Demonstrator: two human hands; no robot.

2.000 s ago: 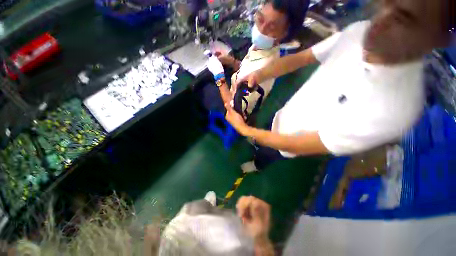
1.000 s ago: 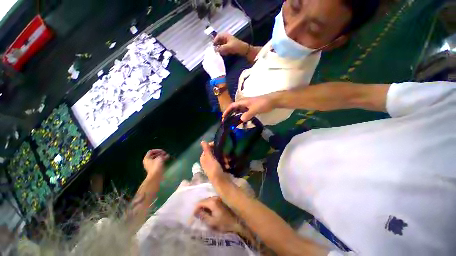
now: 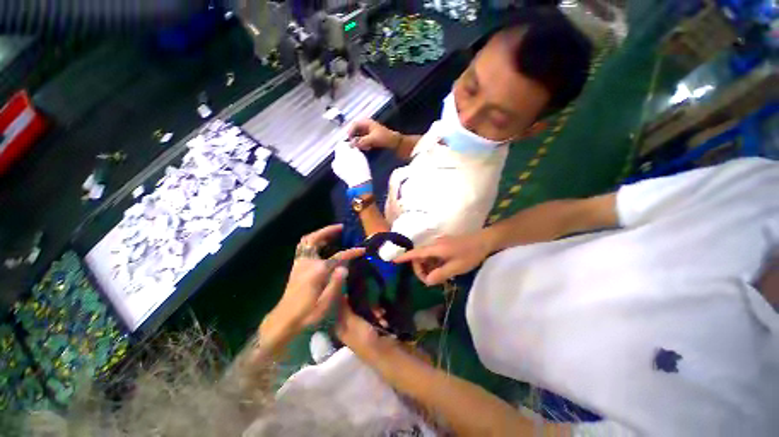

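A black head strap (image 3: 363,290), looped and dark, is held by a standing person in a white shirt, whose hands (image 3: 451,258) are on both sides of it. A small pale patch shows inside its upper loop. My left hand (image 3: 309,286), bare with a ring, reaches from the lower left with fingers apart. Its fingertips are at the strap's upper left edge; whether they touch it is unclear. My right hand is not in view.
A seated person (image 3: 448,183) with mask and one white glove works at the dark bench. White parts (image 3: 192,209) lie heaped on a sheet, green boards (image 3: 64,329) at lower left, a red bin (image 3: 19,128) at far left. Blurred hair covers the bottom left.
My left hand has risen to the strap and opened. My right hand, low in the middle before, is out of view. The other person's upper hand has moved right along the strap.
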